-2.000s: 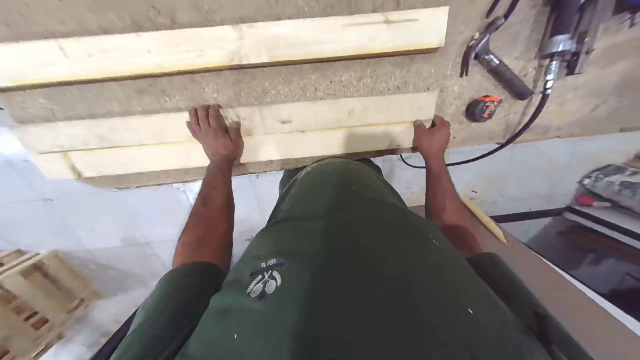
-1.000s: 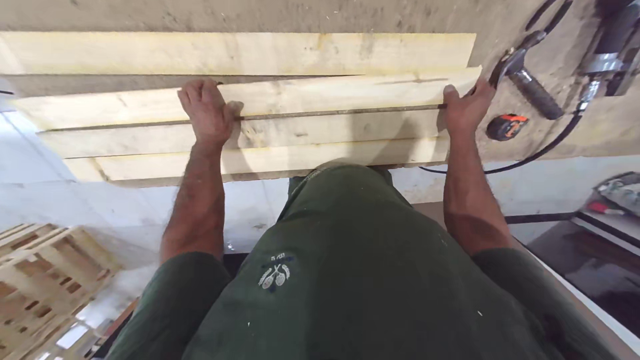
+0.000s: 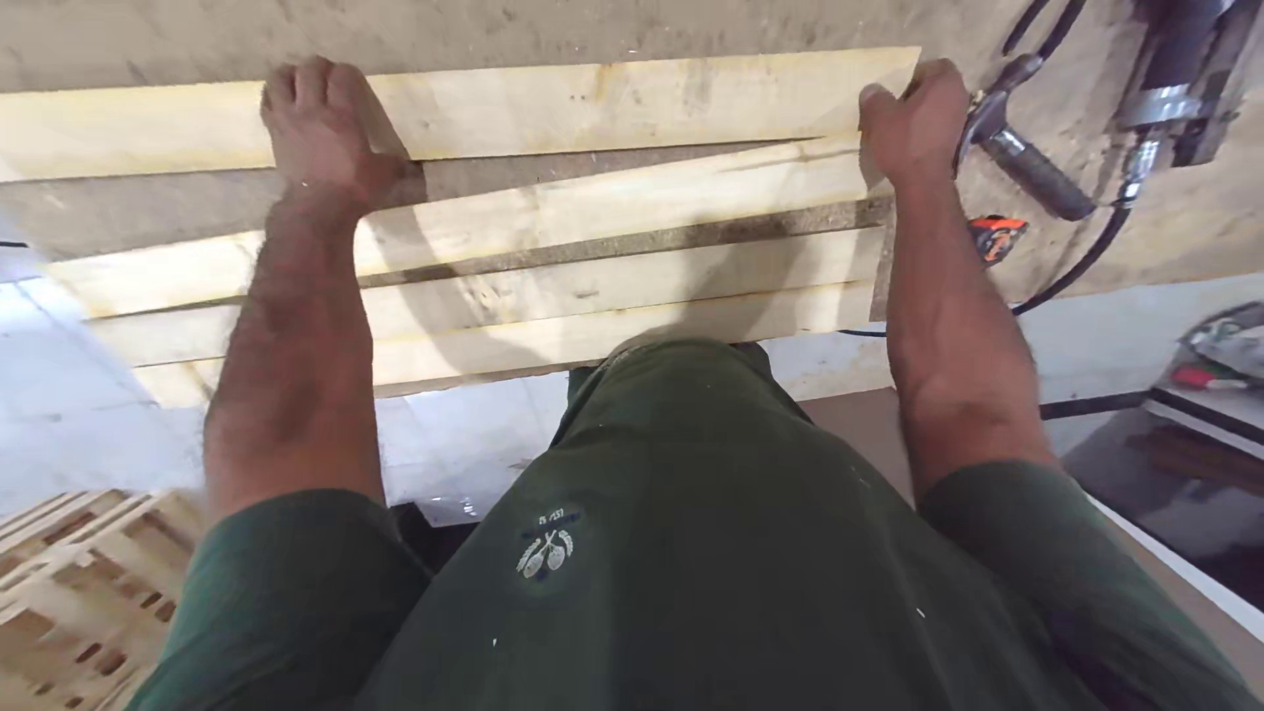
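Several pale wooden boards lie side by side across the workbench. My left hand is laid over the farthest board near its left part, fingers over the far edge. At that board's right end, my right hand grips the end with thumb and fingers. Just nearer, a second board lies slanted, its right end close under my right hand. Two more boards, a middle one and the nearest one, run along the bench edge by my body.
Right of my right hand lie a claw hammer, an orange and black tape measure and an air tool with a black hose. Slatted wooden pallets stand at lower left. The bench extends beyond the boards.
Both hands have moved from the second board to the farthest one. Two seconds ago only two boards lay by the near edge; the second board has since been drawn nearer to them.
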